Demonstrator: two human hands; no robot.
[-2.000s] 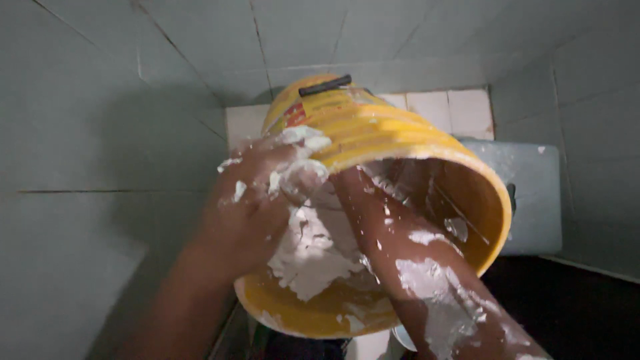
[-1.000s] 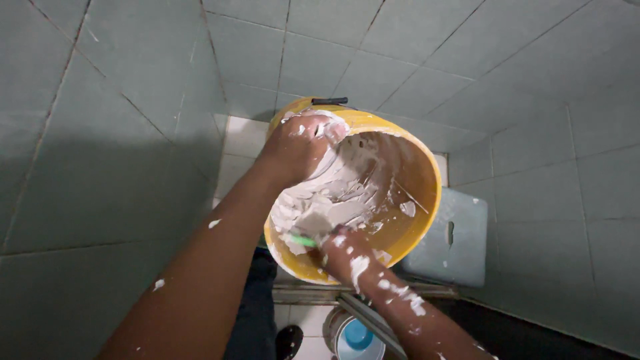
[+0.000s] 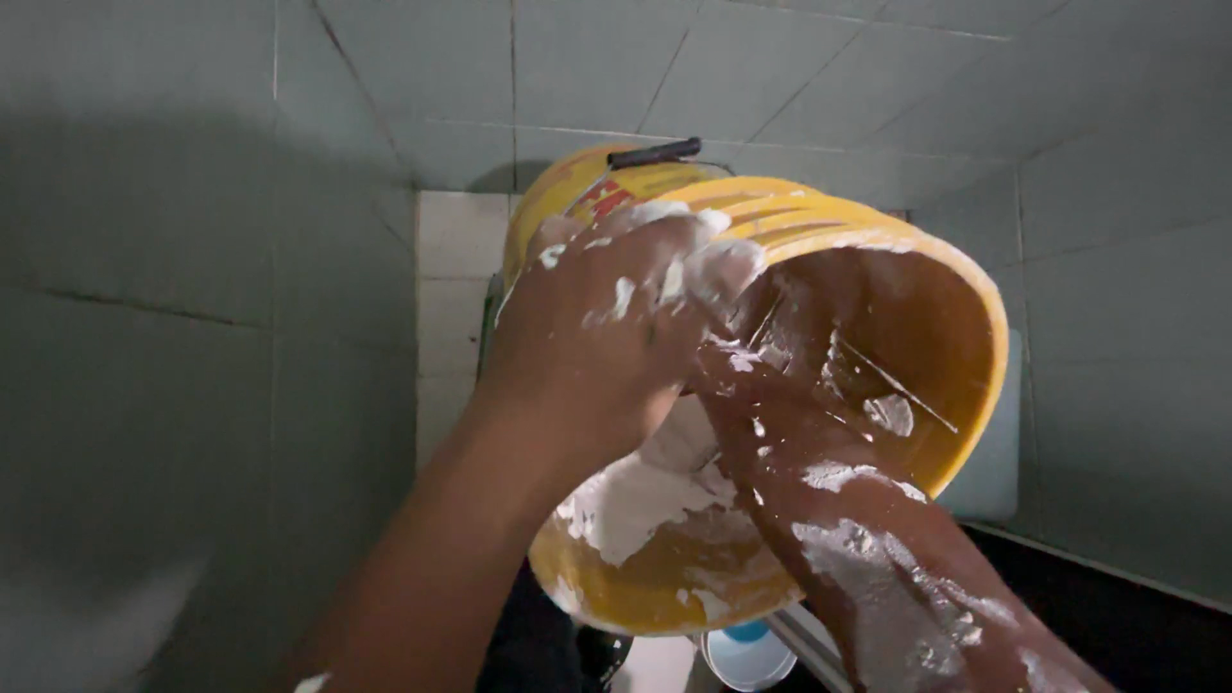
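A yellow plastic bucket (image 3: 977, 318) lies tilted with its mouth towards me, its black handle grip (image 3: 654, 154) on the upper side. White paste (image 3: 635, 500) coats the lower inside wall. My left hand (image 3: 645, 298), smeared with paste, is closed over the bucket's upper left rim. My right forearm, also streaked with paste, reaches into the mouth; my right hand (image 3: 751, 356) is deep inside, mostly hidden behind the left hand and in shadow, so what it holds does not show.
Grey tiled walls (image 3: 597, 67) stand close behind and on both sides. Pale floor tiles (image 3: 462, 241) show left of the bucket. Behind its right side is a grey plastic object (image 3: 996, 462). Below are a small white container (image 3: 751, 659) and a metal bar (image 3: 808, 645).
The bucket's mouth has tipped more towards me than a second ago. My right hand, seen then with a green-edged tool near the lower rim, has gone deeper inside.
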